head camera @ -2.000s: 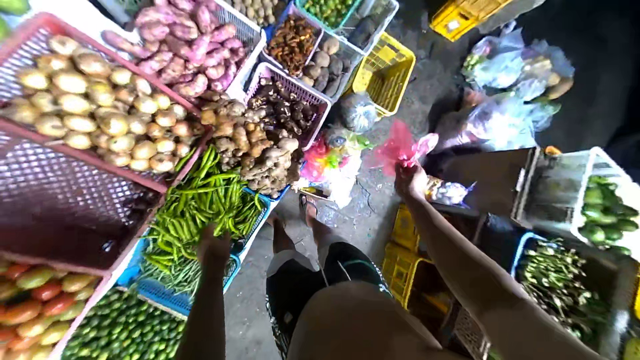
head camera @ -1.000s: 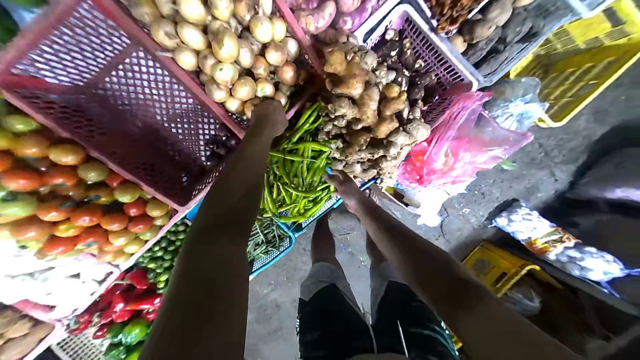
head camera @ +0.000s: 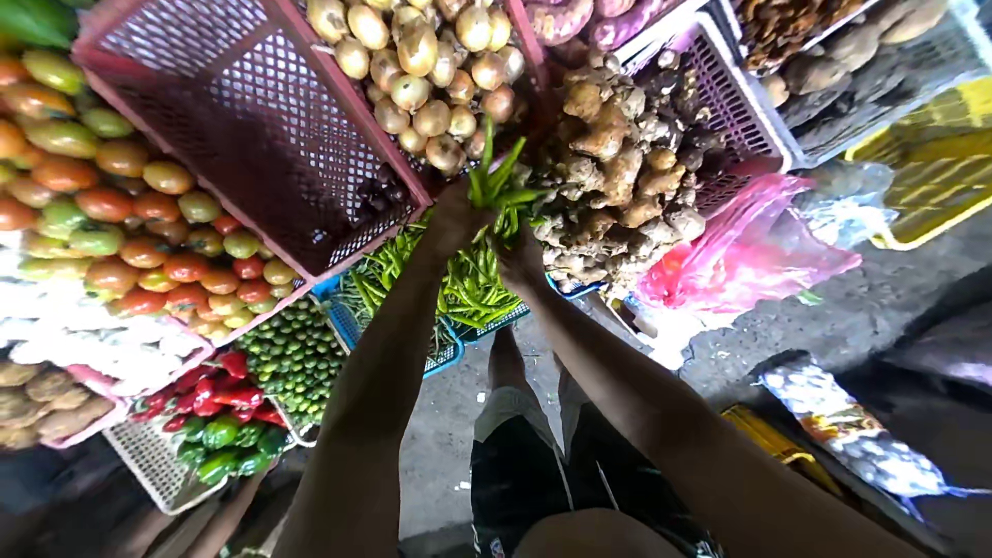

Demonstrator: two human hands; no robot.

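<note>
Both of my hands meet at the upper middle, over a blue basket of long green chili peppers [head camera: 473,287]. My left hand [head camera: 459,213] is closed on a bunch of green chili peppers [head camera: 500,182], whose ends stick up above the fingers. Touching the lower part of the same bunch is my right hand [head camera: 518,252]; its fingers are partly hidden, so its grip is unclear. Yellow onions [head camera: 418,89] in a pink crate lie beyond my left hand, and a heap of ginger root [head camera: 612,170] lies just right of my right hand.
A pink plastic crate [head camera: 256,116] stands left of the onions, beside red and green tomatoes [head camera: 155,240]. Small green limes [head camera: 294,360] and bell peppers [head camera: 221,411] sit below. A pink plastic bag [head camera: 744,256] and a yellow crate [head camera: 938,170] are at the right. Another person's arm [head camera: 225,515] shows lower left.
My right hand has come from the right, where it held a pink bag, to the chili peppers. The bunch now shows raised above the basket. The view has moved closer to the produce.
</note>
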